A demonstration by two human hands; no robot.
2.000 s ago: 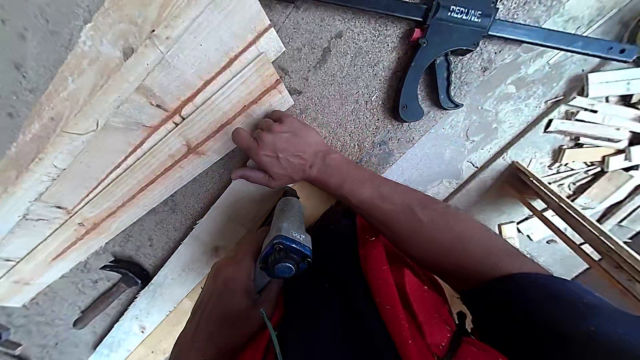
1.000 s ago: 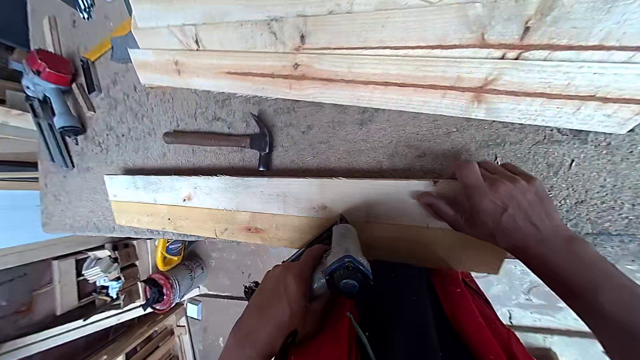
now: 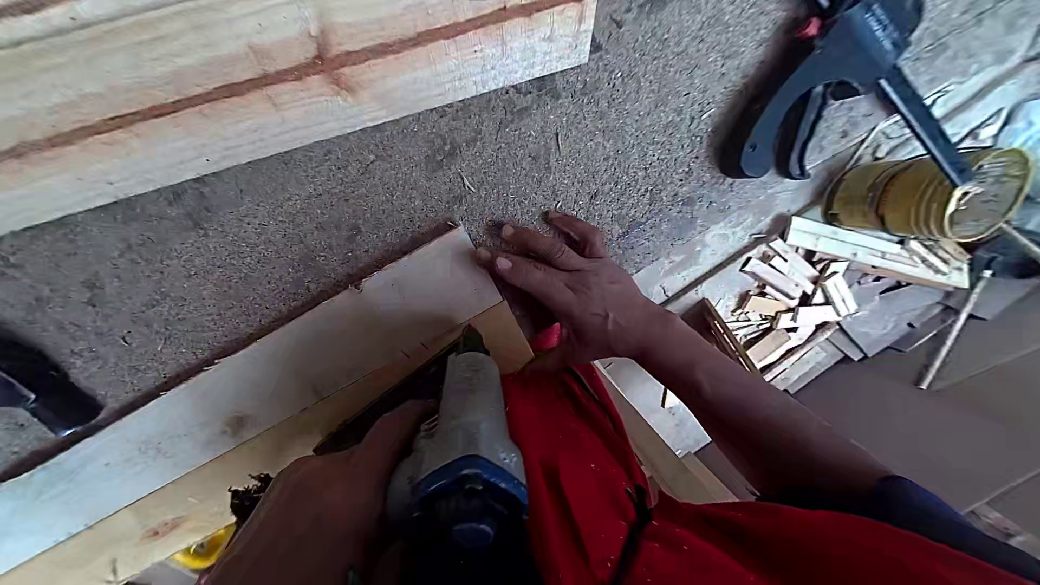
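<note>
My left hand (image 3: 325, 496) grips a pneumatic nail gun (image 3: 483, 422), whose nose rests on the edge of two narrow boards lying together, near their right end. The pale board (image 3: 317, 349) is on the far side and the yellowish board (image 3: 500, 333) on the near side. With fingers spread, my right hand (image 3: 589, 296) is at the end of the boards, fingertips at the pale board's corner; its thumb is partly hidden against red cloth. The gun's handle is mostly hidden by my left hand.
Wide planks (image 3: 325, 81) lie across the rough worktop (image 3: 390, 187). A black bar clamp (image 3: 845, 73) is at the upper right, a hammer head (image 3: 41, 390) at the left edge. Beyond the worktop edge are wood offcuts (image 3: 796, 301) and a yellowish bucket (image 3: 918, 195).
The nail gun in my left hand has moved from the boards' middle to near their right end. My right hand has slid off the pale board's top to its end corner. The view has swung.
</note>
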